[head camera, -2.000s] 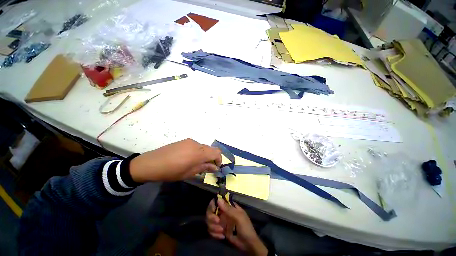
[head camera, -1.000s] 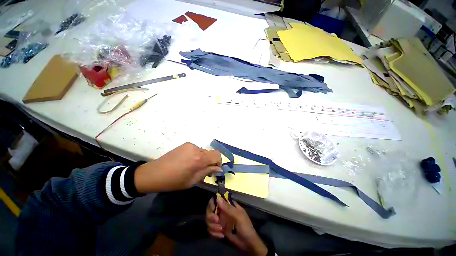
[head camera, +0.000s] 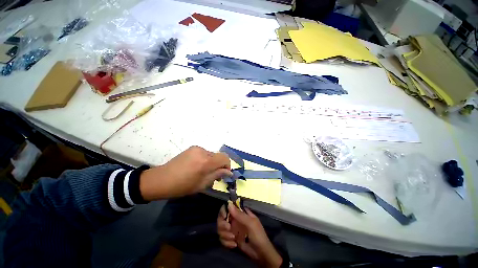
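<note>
My left hand (head camera: 196, 170) comes in from the left and pinches the end of a blue-grey strip (head camera: 263, 175) over the yellow card (head camera: 260, 190) at the table's near edge. My right hand (head camera: 245, 233), below the edge, is closed around the handles of the pliers (head camera: 232, 194). The dark jaws point away from me and meet the strip at my left fingertips. Whether a metal fitting is there is too small to tell. A darker blue strip (head camera: 314, 189) runs from the card to the right.
A round dish of small metal fittings (head camera: 332, 153) and a clear bag (head camera: 417, 180) lie right. Blue scraps (head camera: 267, 73) and a marked paper (head camera: 377, 125) lie beyond. An awl-like tool (head camera: 145, 110), a tan block (head camera: 55, 86) and plastic bags (head camera: 123, 42) are left.
The view has shifted slightly. Both hands stay at the card with the strip and pliers; the pliers' handles and right fingers have moved only a little.
</note>
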